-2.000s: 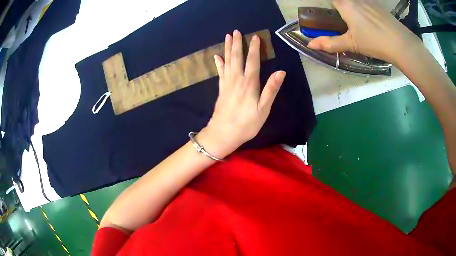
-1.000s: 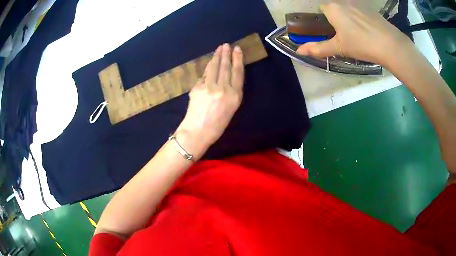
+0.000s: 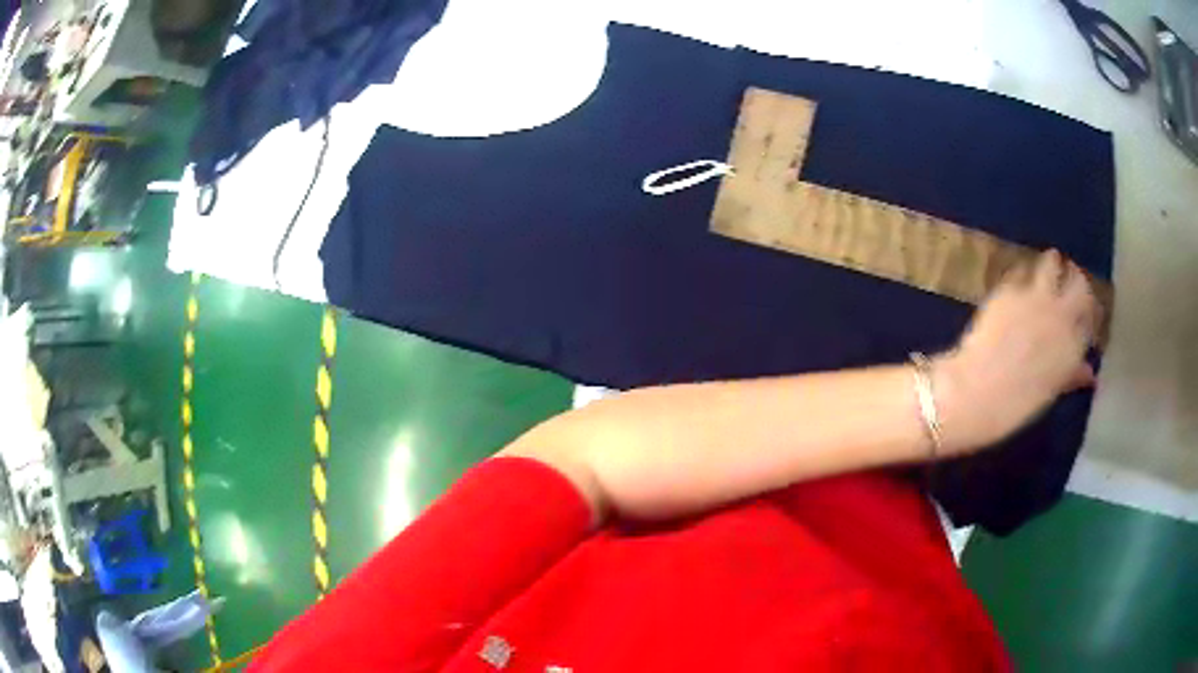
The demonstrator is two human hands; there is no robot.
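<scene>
The dark navy garment piece (image 3: 499,250) lies flat across the table, with a curved cut-out at its upper left. The tan L-square (image 3: 893,243) lies on it, short arm at the left pointing to the far side, white string loop at the corner. My left hand (image 3: 1031,348) is at the square's right end, by the cloth's right edge. Its fingers are bent and partly blurred; whether they pinch the cloth or the square cannot be told. My right hand and the iron are out of the picture.
Black-handled scissors (image 3: 1110,50) and a silver object (image 3: 1176,86), cut off by the rim, lie at the upper right. Bunched navy cloth (image 3: 309,72) with a dangling cord is at the far left. Green floor with yellow-black lines (image 3: 325,454) shows beyond the near edge.
The view has swung left. My left hand has moved from the middle of the square to its right end and its fingers have bent. My right hand and the iron have left the picture.
</scene>
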